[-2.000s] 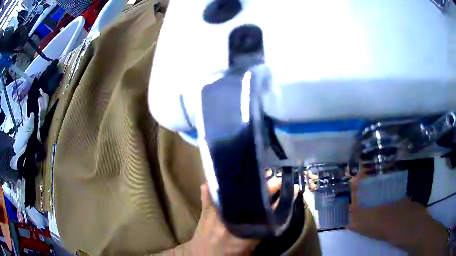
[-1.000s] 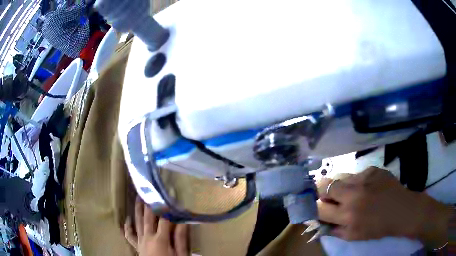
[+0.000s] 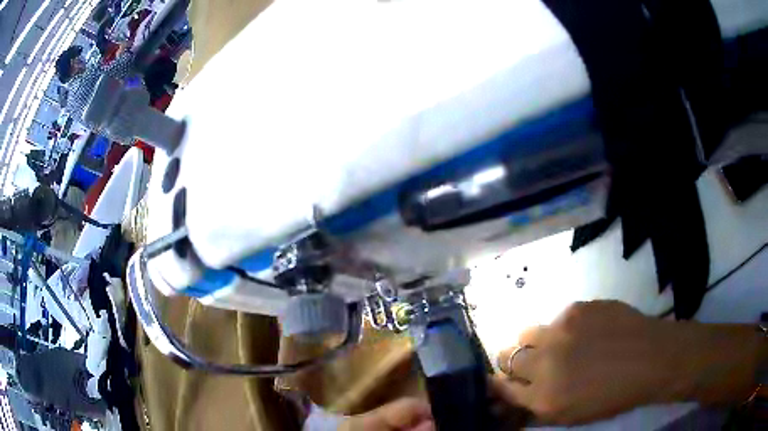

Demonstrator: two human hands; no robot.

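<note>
A large brown cloth panel point(image 3: 202, 370) lies left of and under the white sewing machine head point(image 3: 354, 109). Its folds show through the curved chrome guard. A dark strip-like shape point(image 3: 459, 396) runs down below a grey knob; I cannot tell whether it is cloth. My left hand point(image 3: 396, 416) is cut off by the bottom edge, at the brown cloth, and its grip is hidden. My right hand point(image 3: 589, 366), with a ring, is right of the dark shape. Its fingers are curled and the tips are hidden. The needle and presser foot are not clearly visible.
Black cloth strips point(image 3: 665, 168) hang over the machine arm. A grey ribbed knob point(image 3: 312, 316) sticks out below the head. A dark flat object point(image 3: 745, 177) lies at the far right. A seated person point(image 3: 80, 76) and cluttered machines show at the upper left.
The view has shifted, so the machine head sits further left and more black strips show. My left hand was spread flat on the brown cloth; now only part shows, nearer my right hand.
</note>
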